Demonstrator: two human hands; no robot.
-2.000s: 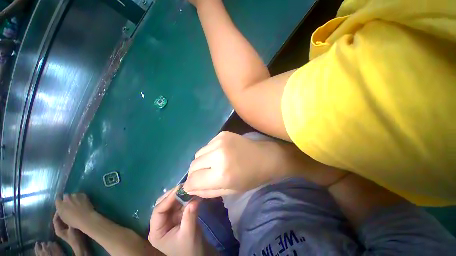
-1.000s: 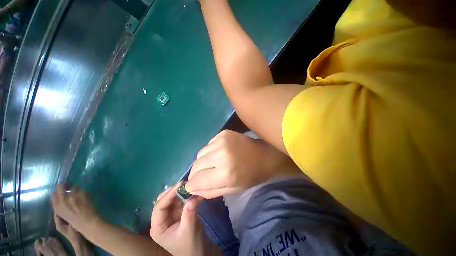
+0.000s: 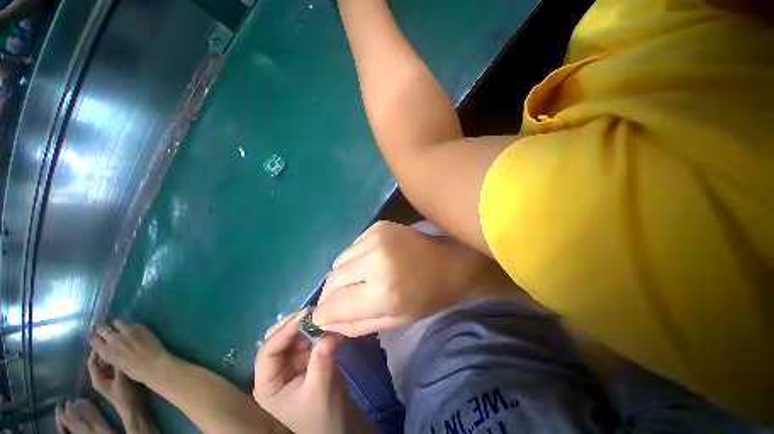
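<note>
My left hand [image 3: 301, 377], bare, at lower centre, holds a small square module [image 3: 311, 326] between thumb and fingers. The module has a pale frame edge and a green-dark centre, and is tilted. My right hand [image 3: 373, 280], bare, comes in from the right with its fingertips pinched on the module's upper side and covers part of it. The module is just off the bench's near edge, above my lap.
A small green circuit board [image 3: 274, 165] and a white fleck [image 3: 242, 153] lie on the green bench [image 3: 255, 246]. A neighbour in a yellow shirt [image 3: 628, 195] reaches across at right. Other people's hands [image 3: 131, 352] are at lower left, beside the shiny conveyor [image 3: 110, 127].
The pale square frame unit on the bench at left is gone. The loose green board has turned slightly. The neighbour's hands at lower left have shifted. My hands have hardly moved.
</note>
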